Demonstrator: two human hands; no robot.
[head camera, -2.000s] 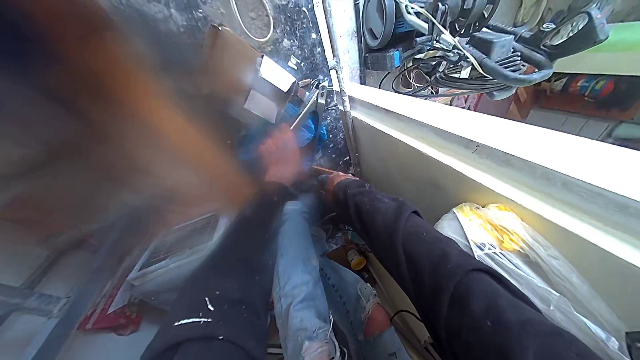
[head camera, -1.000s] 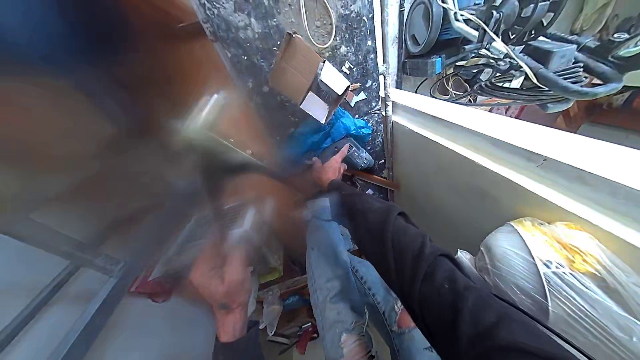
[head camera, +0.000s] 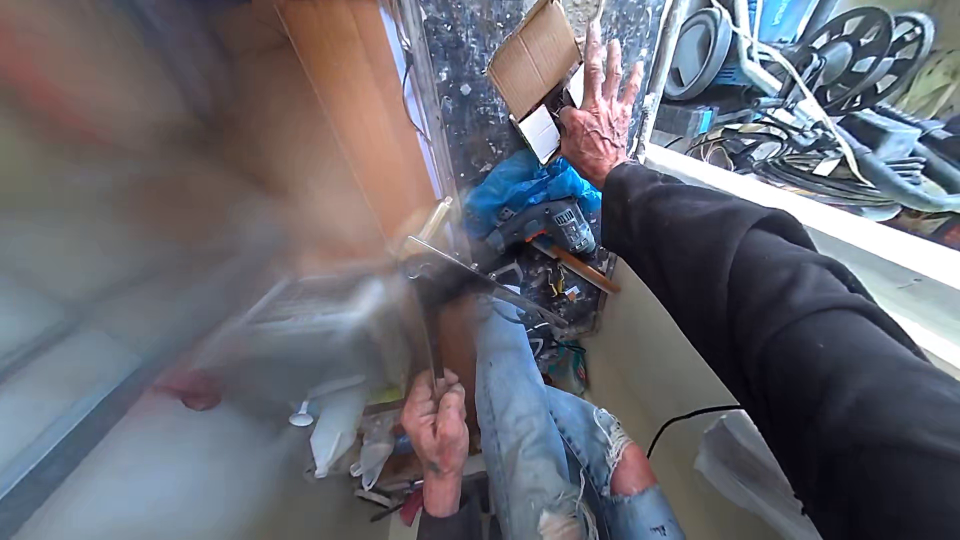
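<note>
At the lower middle, my left hand (head camera: 437, 427) is closed around the end of a slim dark metal piece (head camera: 433, 337). Its upper end meets or overlaps a thin metal bar (head camera: 487, 281); whether they are joined I cannot tell. My right hand (head camera: 598, 112), fingers spread, is over the side of an open cardboard box (head camera: 536, 56) at the top. Below that hand lie a blue plastic bag (head camera: 517, 180), a grey power tool (head camera: 571, 225) and a wooden handle (head camera: 581, 268).
An orange-brown wooden panel (head camera: 360, 112) stands to the left, partly blurred. A white ledge (head camera: 817, 206) runs along the right, with coiled cables (head camera: 817, 176) and black wheels (head camera: 847, 56) beyond. White plastic nozzles (head camera: 334, 435) lie at lower left.
My right hand has moved up from beside the blue plastic bag to the cardboard box, its fingers now spread. My left hand, blurred one second ago, now shows closed on the metal piece.
</note>
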